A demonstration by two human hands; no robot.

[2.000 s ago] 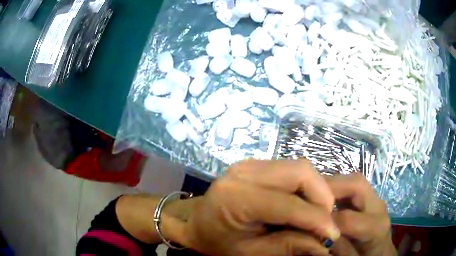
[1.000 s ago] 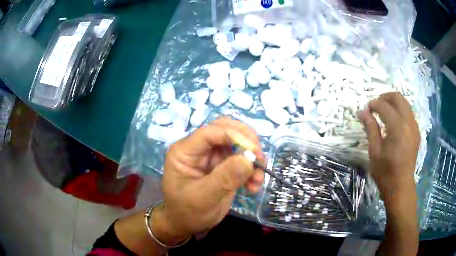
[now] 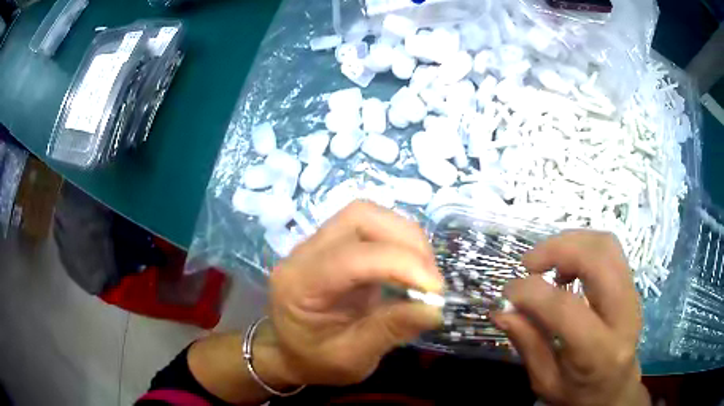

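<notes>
My left hand [image 3: 353, 297], with a bangle at the wrist, pinches a thin metal shaft with a white section [image 3: 425, 298] between thumb and fingers. The shaft points toward my right hand. My right hand [image 3: 575, 317] has its thumb and forefinger closed on a small white piece [image 3: 505, 305] near the shaft's end; most of that piece is hidden and blurred. I cannot tell if the two parts touch. Behind and between the hands is the clear tray of metal shafts [image 3: 484, 258]. White caps [image 3: 377, 147] lie loose beyond, and white sleeves [image 3: 587, 158] are heaped to the right.
A crinkled clear bag [image 3: 238, 158] lies under the white parts. Clear boxes with dark metal parts [image 3: 99, 95] stand at the left on the green bench [image 3: 190, 87]. Slim parts [image 3: 702, 293] lie at the right edge. A red item [image 3: 186, 297] is below the bench.
My right hand has moved from the white sleeve heap back toward my left hand, with a small white piece in its fingers. My left hand has moved slightly right, still holding the shaft.
</notes>
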